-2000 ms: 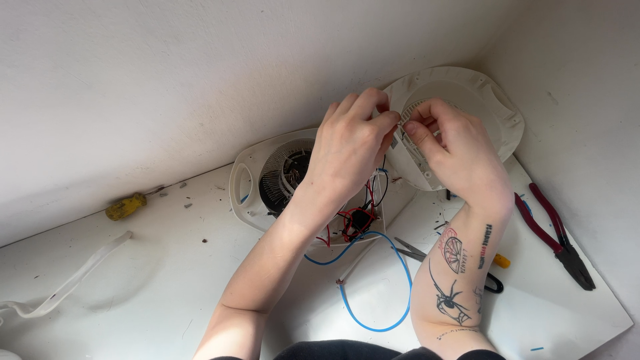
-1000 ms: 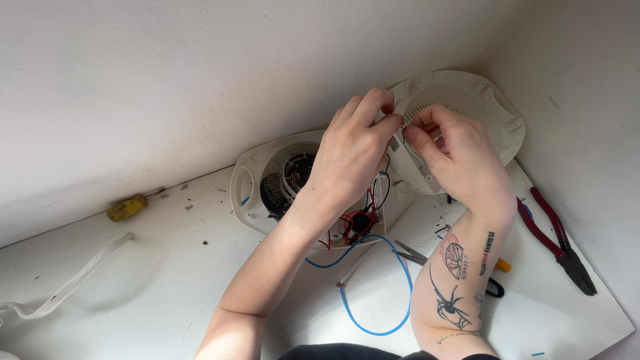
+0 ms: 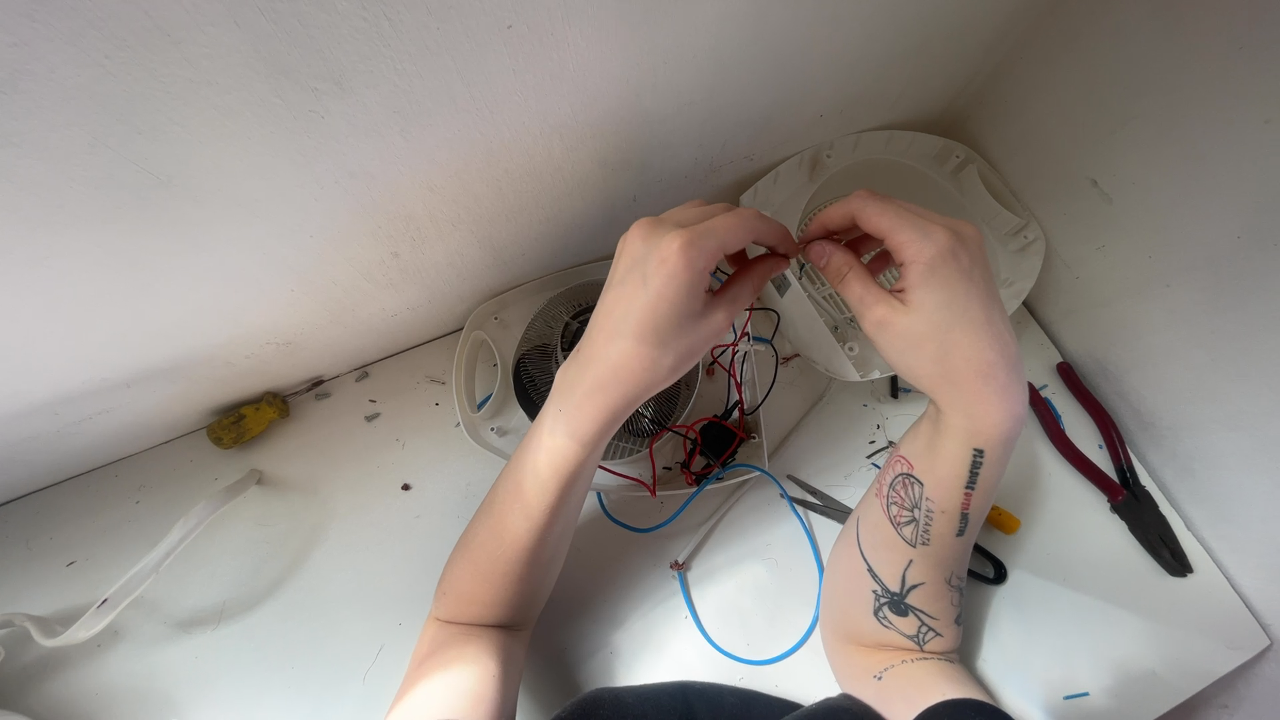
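Note:
My left hand (image 3: 690,280) and my right hand (image 3: 900,290) meet at the fingertips, pinching something thin, likely wire ends; it is too small to tell clearly. Below my left hand lies an opened white fan heater housing (image 3: 470,400) with a round heating coil (image 3: 560,310), partly covered by the hand and forearm. Red wires (image 3: 655,465), black wires and a black component (image 3: 718,440) sit in its right side. A detached white plastic cover (image 3: 1020,235) rests behind my right hand. A blue wire (image 3: 822,570) loops out in front of the housing, its bare copper end (image 3: 678,567) showing.
A yellow-handled screwdriver (image 3: 248,420) lies by the wall at left, a white cable (image 3: 150,570) nearer. Dark red-handled pliers (image 3: 1130,480) lie at right. Open scissors (image 3: 822,502) are partly under my right forearm, beside a yellow-orange object (image 3: 1003,519). Wire scraps dot the white surface (image 3: 340,600).
My left hand has shifted slightly and its fingers have changed pose, uncovering more wires beneath. Both hands stay together at the fingertips.

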